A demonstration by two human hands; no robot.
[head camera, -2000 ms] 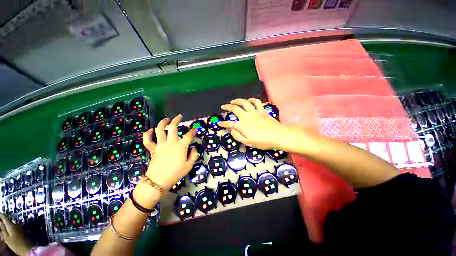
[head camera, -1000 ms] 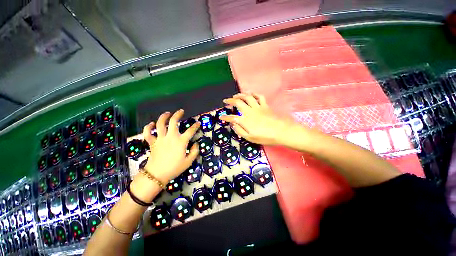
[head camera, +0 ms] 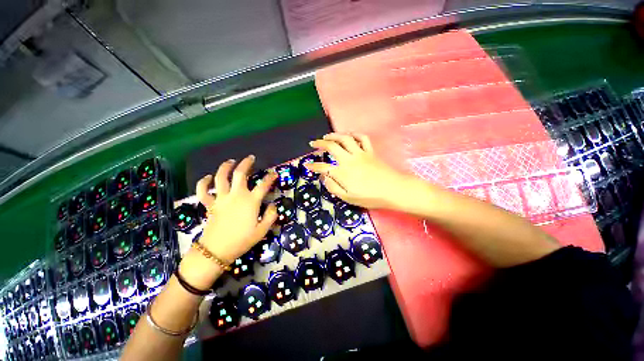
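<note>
Round black smartwatch bodies (head camera: 282, 285) lie in rows on a pale beige work board (head camera: 318, 283). Most screens show small coloured squares; one in the top row (head camera: 285, 176) is lit blue. My left hand (head camera: 236, 209) lies over the left part of the upper rows, fingers spread, and covers some watches. My right hand (head camera: 351, 170) is over the top right corner of the board, fingertips at the top-row watches. Whether either hand grips a watch is hidden under the fingers.
Clear blister trays of watches stand left (head camera: 107, 262) and right (head camera: 589, 134). Pink foam sheets (head camera: 395, 106) lie right of the board, with shiny clear plastic (head camera: 508, 173) on them. A black mat (head camera: 311, 328) lies under the board. A grey panel (head camera: 205, 42) stands behind.
The view has shifted right, so board, foam and trays now appear further left. My hands remain over the top rows; my left hand lies further left across the board's watches than two seconds ago.
</note>
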